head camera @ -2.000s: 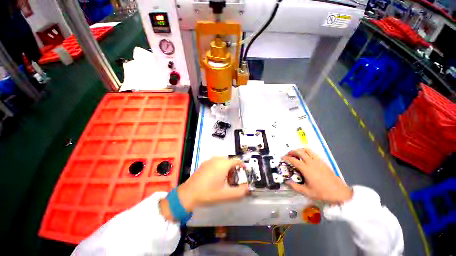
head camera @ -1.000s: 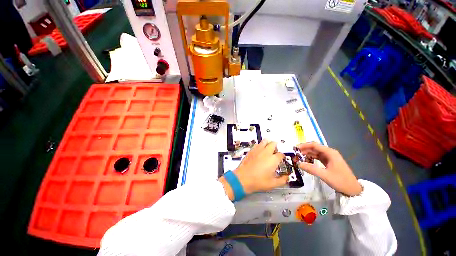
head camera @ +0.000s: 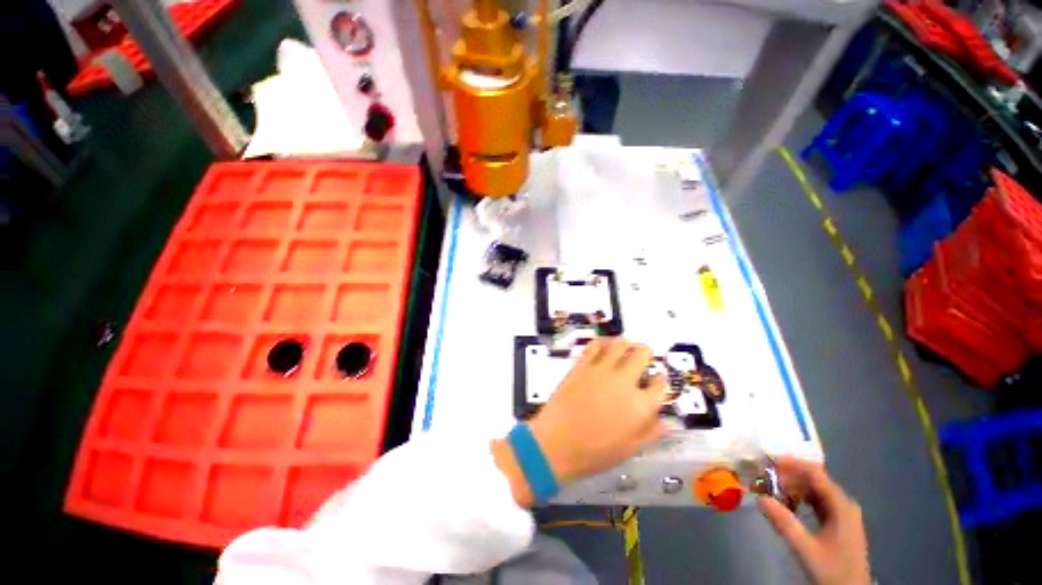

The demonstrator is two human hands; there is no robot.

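Note:
My left hand (head camera: 594, 406), with a blue wrist band, reaches over the black and white jig nests. Its fingertips are at the inner side of the right nest (head camera: 692, 389); whether they hold a part cannot be told. A small round dark part sits at that nest's right side. My right hand (head camera: 817, 517) is at the table's front right corner, beside the orange-red stop button (head camera: 720, 489), with a small shiny piece (head camera: 774, 480) between its fingertips. Another nest (head camera: 577, 299) stands behind. The left nest (head camera: 535, 375) is partly hidden by my left hand.
A red tray (head camera: 229, 423) on the left holds two round dark units (head camera: 286, 358). The gold press cylinder (head camera: 493, 126) hangs above the table's rear. A small black block (head camera: 503, 264) and a yellow tool (head camera: 711, 288) lie on the table. Red trays (head camera: 983, 297) are stacked at right.
My right hand has moved from the right nest to the front right corner with a small shiny piece. My left hand has moved from the left nest toward the right one. The view has shifted.

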